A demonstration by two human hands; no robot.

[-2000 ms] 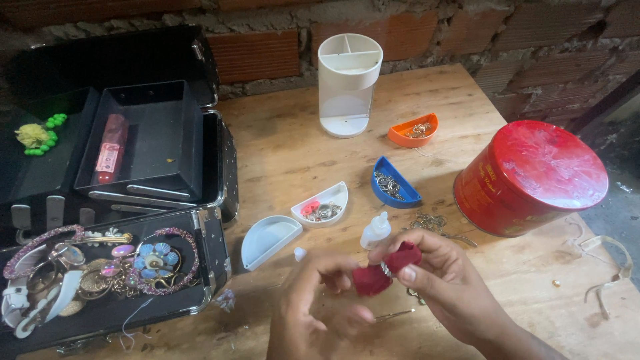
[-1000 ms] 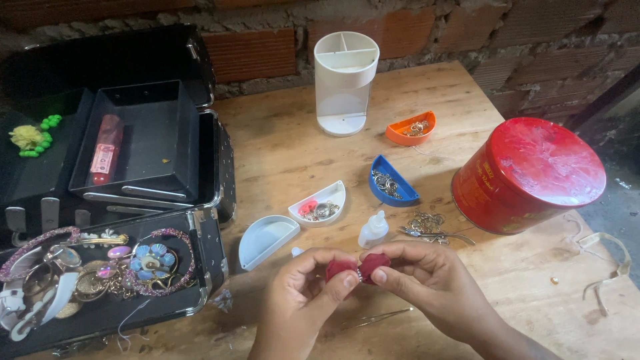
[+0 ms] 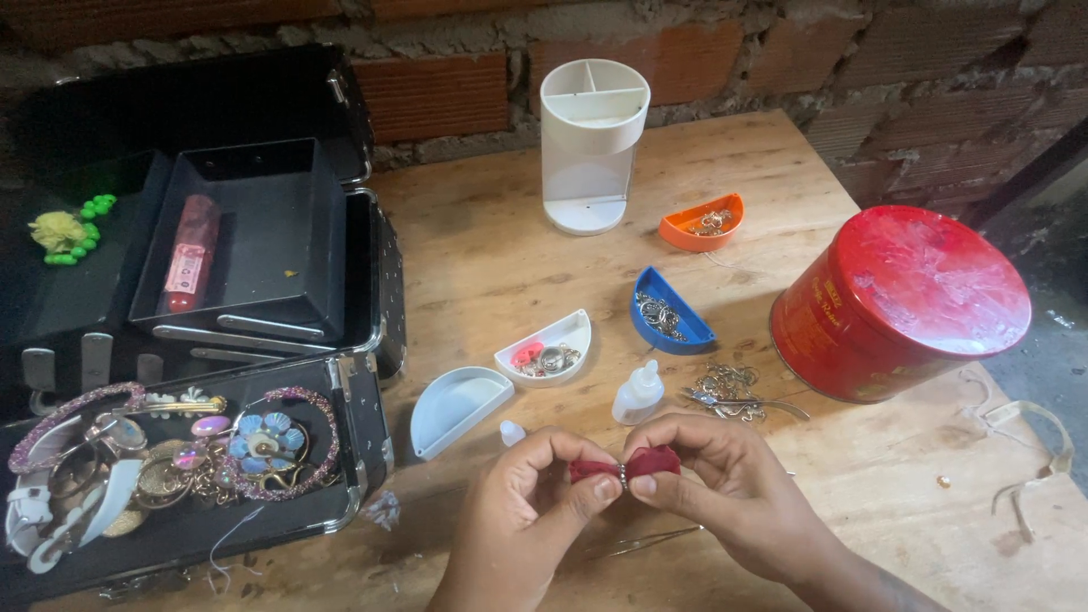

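Note:
A dark red fabric bow with a shiny beaded band at its middle is pinched between both hands. My left hand grips its left loop between thumb and fingers. Its right loop is held by my right hand, with the thumb near the band. Just beyond the fingers stands a small translucent dropper bottle, and a small white cap lies by the left fingers. Metal tweezers lie partly hidden below the hands. Pliers rest on a heap of metal jewelry pieces.
Half-round trays in grey, white, blue and orange sit beyond the hands. A white divided holder stands behind. At right is a red tin, near a pale strap. An open black case holds jewelry at left.
Two seconds ago my left fingers were spread, with the bow tilted in my right hand. Both hands now pinch the bow, which lies level, and the pliers and metal heap are more exposed.

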